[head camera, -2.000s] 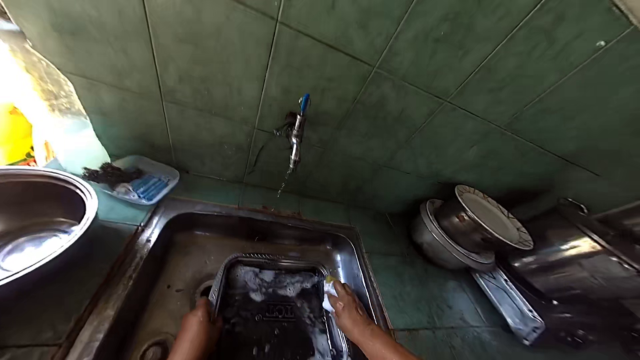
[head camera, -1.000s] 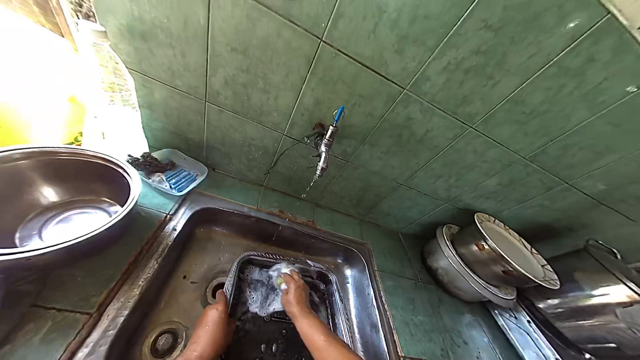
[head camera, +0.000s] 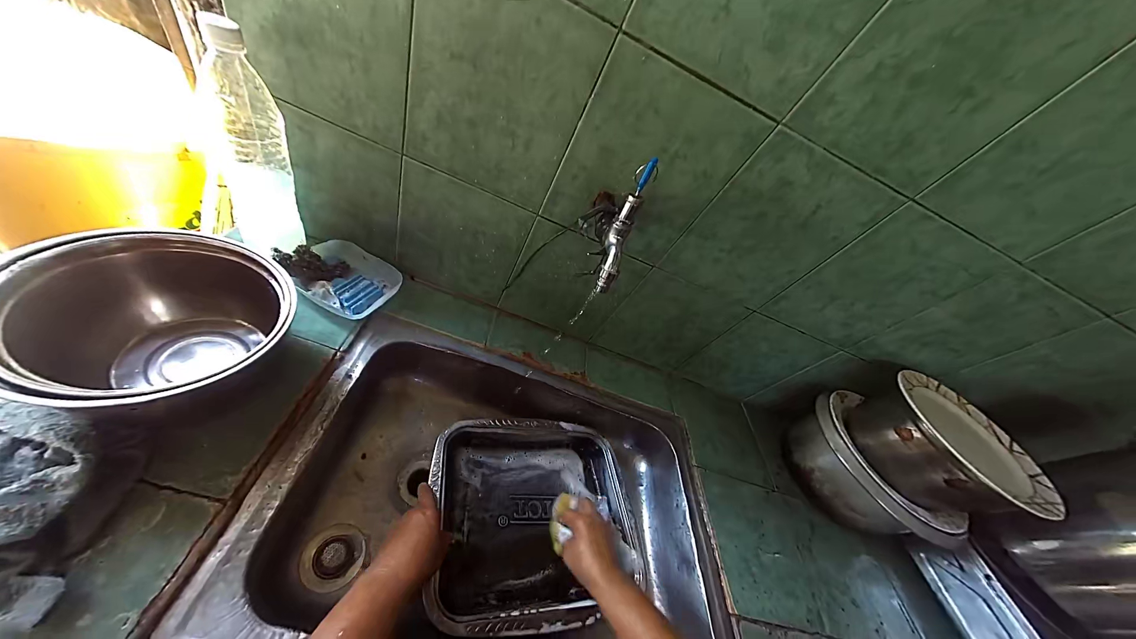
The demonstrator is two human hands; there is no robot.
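Note:
A dark rectangular baking pan (head camera: 506, 568) with soap suds on its inner face lies in the stainless steel sink (head camera: 373, 417). My left hand (head camera: 424, 532) grips the pan's left rim. In my right hand (head camera: 586, 537) is a yellow sponge (head camera: 561, 524), pressed to the inside of the pan on its right side. A thin stream of water falls from the wall faucet (head camera: 614, 240) with a blue lever, behind the pan. The sink's drain (head camera: 333, 555) shows at the lower left, and a second round hole is partly covered by the pan and my left hand.
A large steel basin (head camera: 151, 311) stands on the left counter, beside a plastic bottle (head camera: 248, 142) and a white tray (head camera: 386, 271) holding a blue soap bar and a dark scrubber. On the right, stacked pots (head camera: 816, 444) bear a patterned plate (head camera: 976, 444), near a large metal pot (head camera: 1083, 568).
My right hand with the sponge has moved from the pan's upper part, where it was one second ago, down and to the right. My left hand stays at the left rim.

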